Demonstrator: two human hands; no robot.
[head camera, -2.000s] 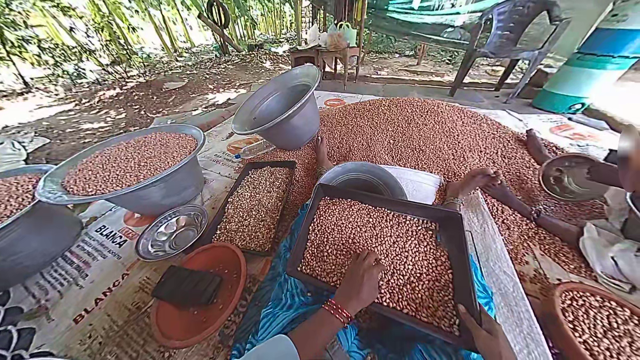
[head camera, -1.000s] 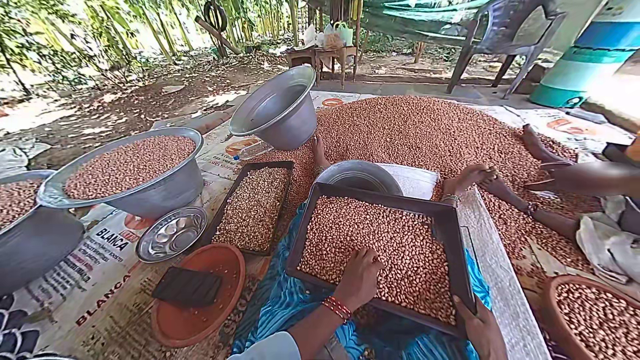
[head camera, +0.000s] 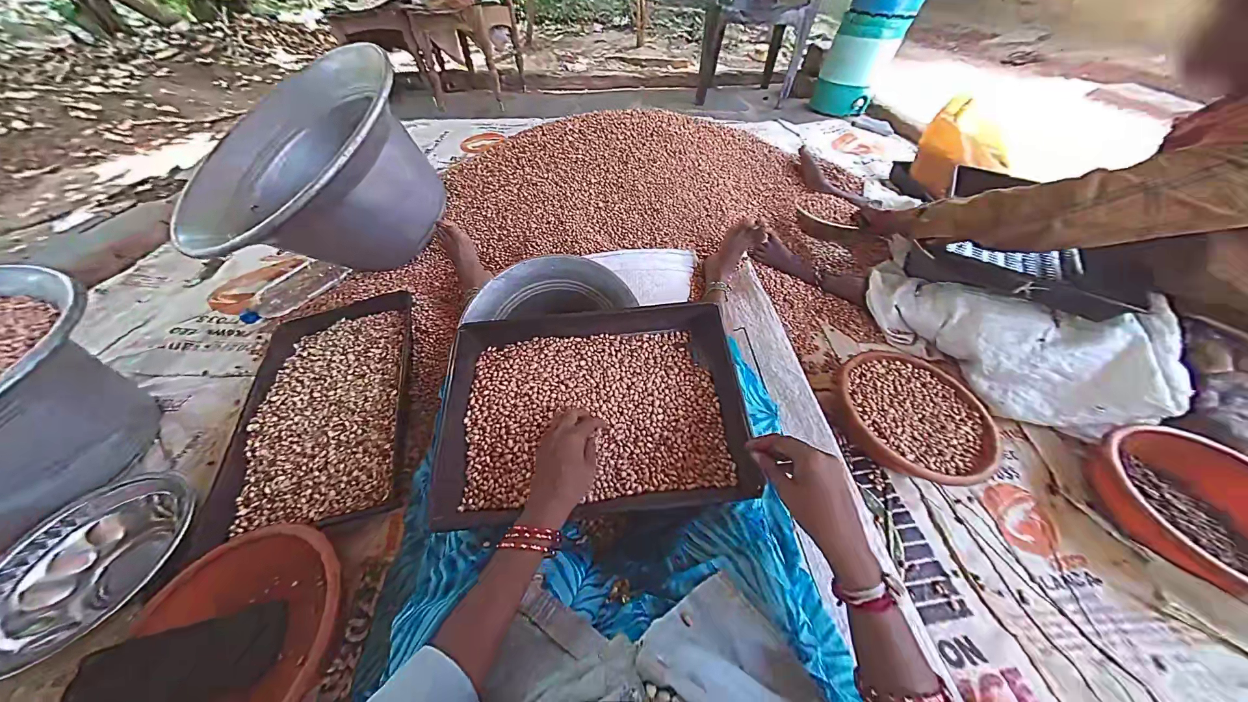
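A dark rectangular tray (head camera: 446, 419) full of reddish-brown nuts or seeds (head camera: 624, 390) rests across my lap, on blue patterned cloth. My left hand (head camera: 567, 450) lies on the nuts left of the tray's middle, fingers bent down; whether it pinches any cannot be told. At the tray's right edge is my right hand (head camera: 798, 476), its thumb and fingertips close together by the rim. Just behind the tray stands a round metal basin (head camera: 551, 285), partly hidden. A second dark tray (head camera: 402, 390) to the left holds paler pieces.
A large heap of nuts (head camera: 634, 175) spreads on printed sacks ahead. Left are a tilted metal tub (head camera: 390, 185), a metal plate (head camera: 171, 517) and a clay bowl (head camera: 327, 585). Right are a clay bowl of nuts (head camera: 848, 390), an orange bowl (head camera: 1111, 468) and another person's arm (head camera: 1063, 210).
The view has swung down and right. My right hand has come up along the tray's right side from its lower right corner. The other person's arm now reaches to a shallow dish at the heap.
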